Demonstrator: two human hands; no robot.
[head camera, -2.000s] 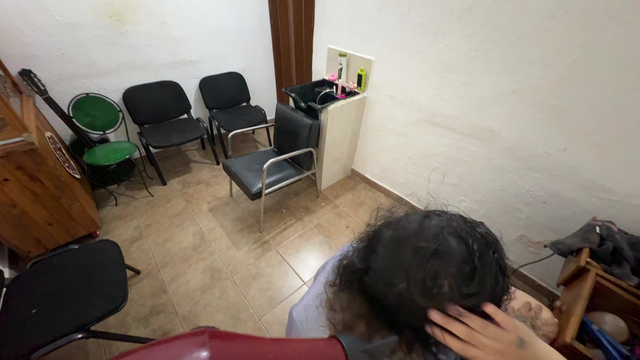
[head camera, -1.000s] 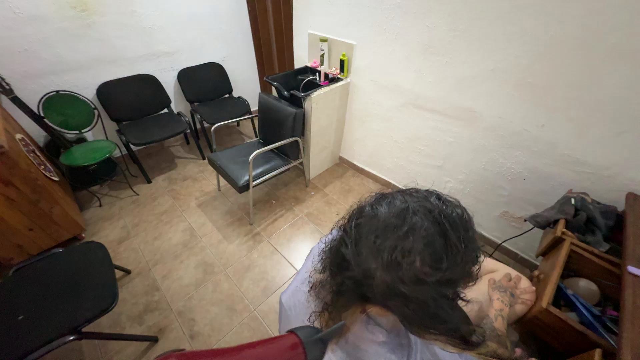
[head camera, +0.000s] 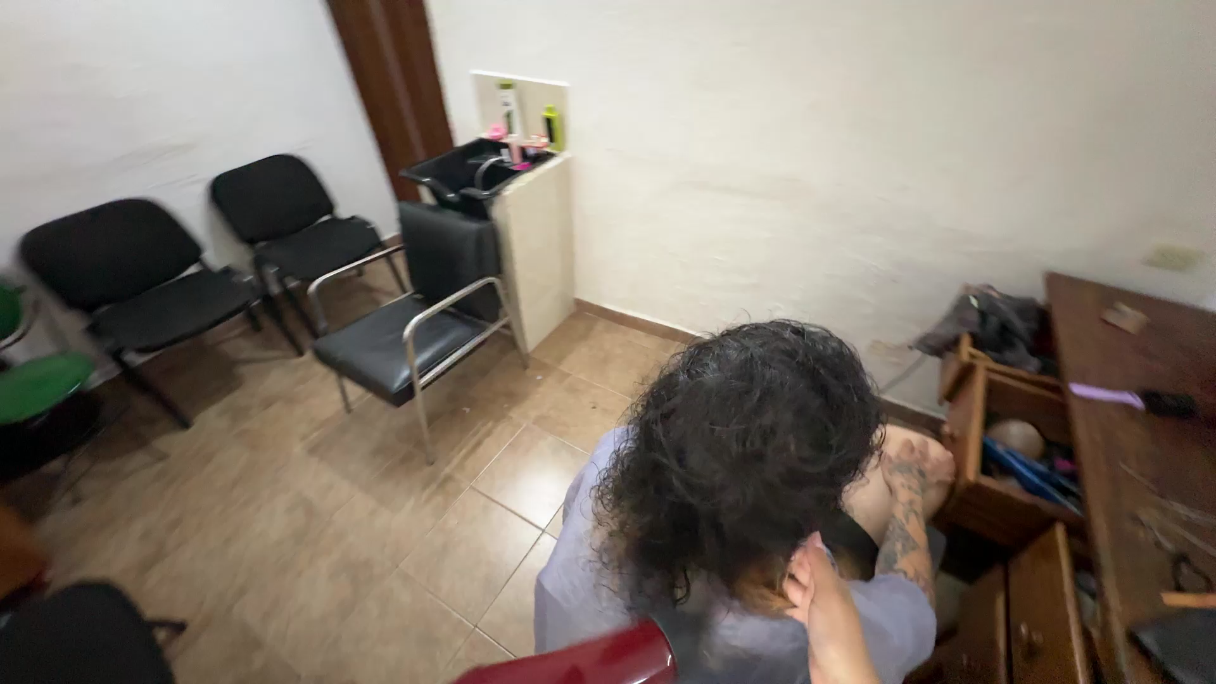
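Note:
A seated person with dark curly hair (head camera: 750, 437) and a light grey-purple top (head camera: 584, 579) has their back to me and head bent. My right hand (head camera: 822, 603) rises from the bottom edge to the hair at the right side of the nape, its fingers bent; whether they grip hair is unclear. Left of it, a red hair dryer (head camera: 589, 657) enters from below, its dark nozzle (head camera: 689, 641) blurred and close to the lower hair. The dryer's handle and my left hand are out of view. A tattooed forearm of the seated person (head camera: 907, 522) rests on their leg.
A wooden table (head camera: 1092, 380) stands at right, bearing a purple-handled item (head camera: 1107, 394). Beside it are an open wooden drawer (head camera: 967, 446) with items inside and a dark cloth (head camera: 983, 323). Ahead are a black armchair (head camera: 451, 256), a wash basin (head camera: 456, 171) and black chairs (head camera: 114, 252).
My right hand left the top of the head, was not plainly visible one second ago, and is now at the nape. The view has swung to the right.

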